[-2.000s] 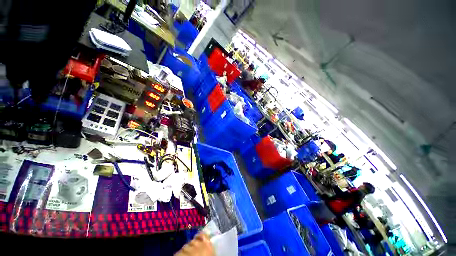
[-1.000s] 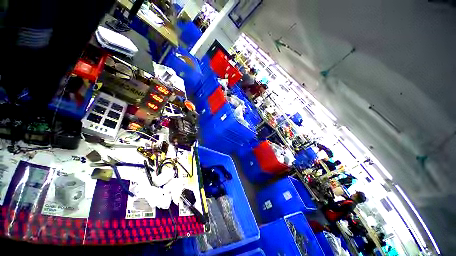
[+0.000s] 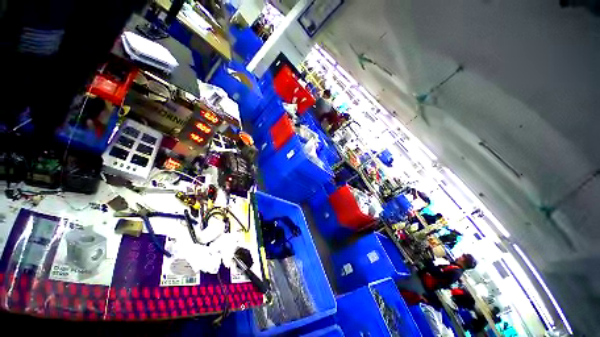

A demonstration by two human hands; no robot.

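Neither of my hands is in the picture. Nearest in front of me is the bench with printed white-and-purple sheets (image 3: 138, 260) over a red-and-black patterned front strip (image 3: 131, 297). A tangle of test leads (image 3: 200, 204) lies on it, with crumpled white wipes (image 3: 214, 253) beside them. A small dark tool (image 3: 251, 271) lies at the bench's right edge. A blue bin (image 3: 321, 276) to the right of the bench holds grey bagged units (image 3: 284, 293) and a black cable heap (image 3: 277, 233).
A white power strip (image 3: 133, 150) and a power supply with red digits (image 3: 199, 128) stand at the back. A red bin (image 3: 108, 85) is at upper left. More blue bins (image 3: 372, 260) stand to the right. People (image 3: 447, 273) are at a far bench. A large dark shape fills the upper left.
A hand with a whitish sheet, at the bottom edge by the blue bin two seconds ago, is gone from view. The camera view has shifted slightly.
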